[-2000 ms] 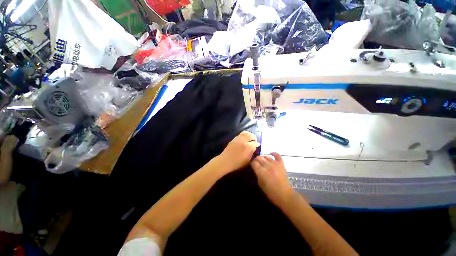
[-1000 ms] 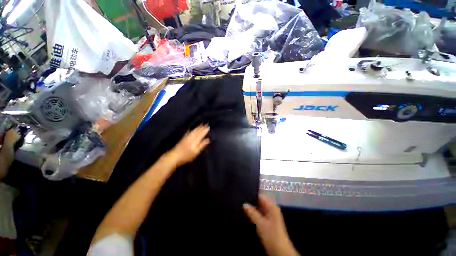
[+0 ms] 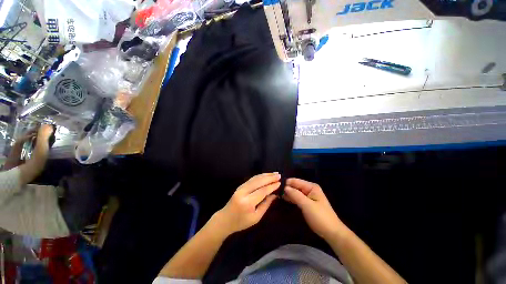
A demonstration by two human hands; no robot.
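Black fabric (image 3: 227, 111) lies left of the machine's needle area and hangs over the table's front edge toward my lap. My left hand (image 3: 251, 201) and my right hand (image 3: 308, 203) pinch the edge of the fabric between their fingertips, close together below the table edge. The presser foot and needle area (image 3: 297, 50) of the white sewing machine (image 3: 344, 11) is at the top, with the fabric's right edge beside it. The exact seam between my fingers is too dark to make out.
Dark snips or a pen (image 3: 386, 66) lie on the machine bed. A ruler scale (image 3: 360, 126) runs along the front edge. At left are a brown wooden surface (image 3: 145, 105), plastic bags (image 3: 105, 136), a grey vented housing (image 3: 70, 91) and another person's arm (image 3: 38, 152).
Both hands have come from the fabric on the table down to its edge near my lap, and now meet there. The view has tilted downward. The fabric is drawn further toward me.
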